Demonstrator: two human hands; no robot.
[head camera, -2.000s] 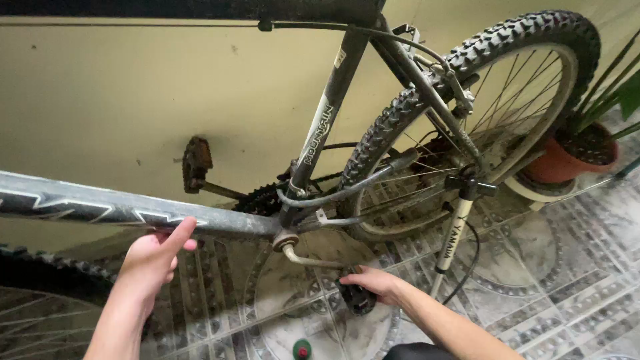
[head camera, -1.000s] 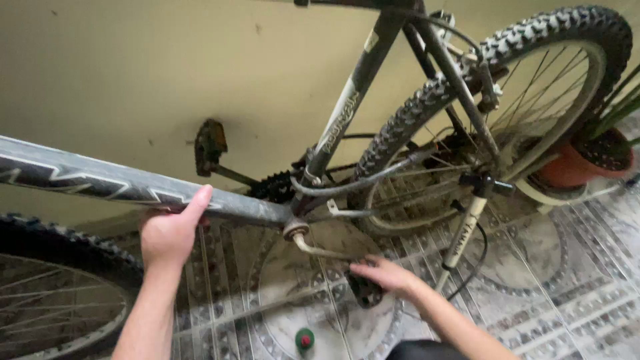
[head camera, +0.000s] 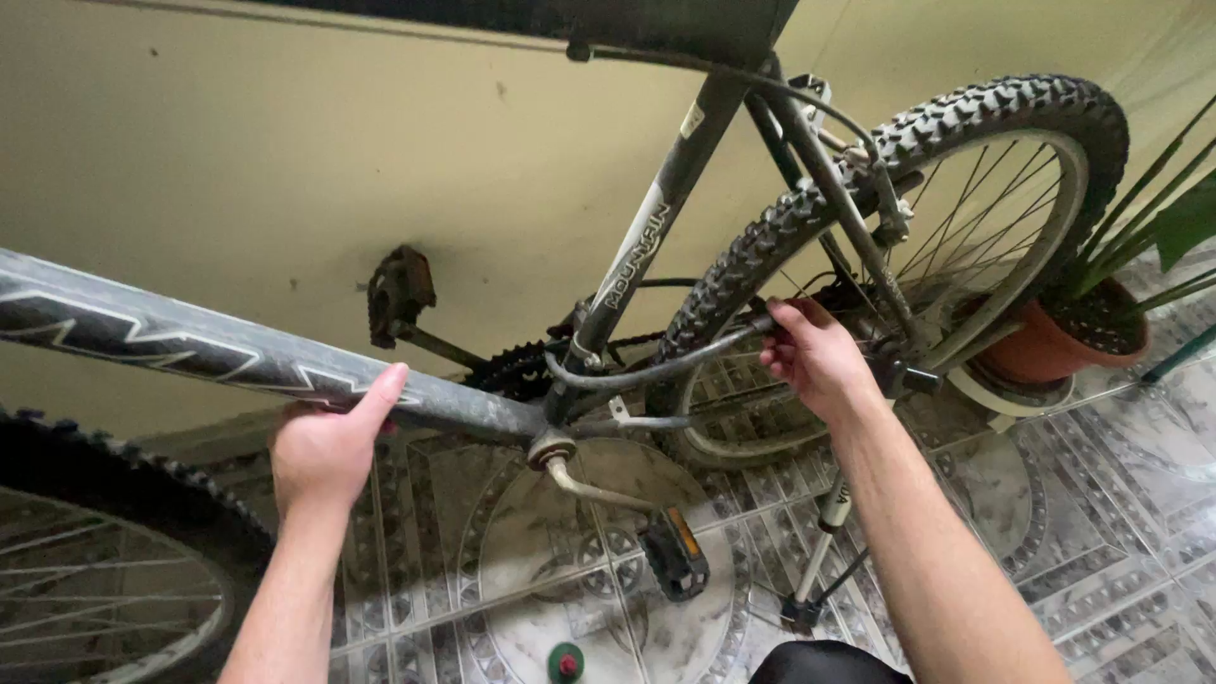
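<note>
My left hand point(head camera: 328, 442) grips the dusty down tube point(head camera: 218, 347) of a bicycle, thumb on top. My right hand point(head camera: 812, 356) is at the end of a grey curved cable housing point(head camera: 655, 375) beside the rear wheel point(head camera: 1073, 171), its fingertips pinched around that end. Below and left of it, the near crank point(head camera: 598, 489) carries a black pedal point(head camera: 674, 554) with an orange reflector, untouched. The far pedal point(head camera: 401, 294) stands by the wall. The chainring point(head camera: 518, 370) is partly hidden behind the frame. The seat tube point(head camera: 655, 218) rises between my hands.
A floor pump point(head camera: 836, 503) stands upright under my right forearm. A potted plant point(head camera: 1083, 332) is behind the rear wheel at right. The front wheel point(head camera: 218, 532) is at lower left. A small green bottle with a red tip point(head camera: 566, 662) stands on the tiled floor. A wall runs behind the bicycle.
My right hand has let go of the near pedal and moved up and right to the cable housing by the rear wheel. My left hand still holds the down tube.
</note>
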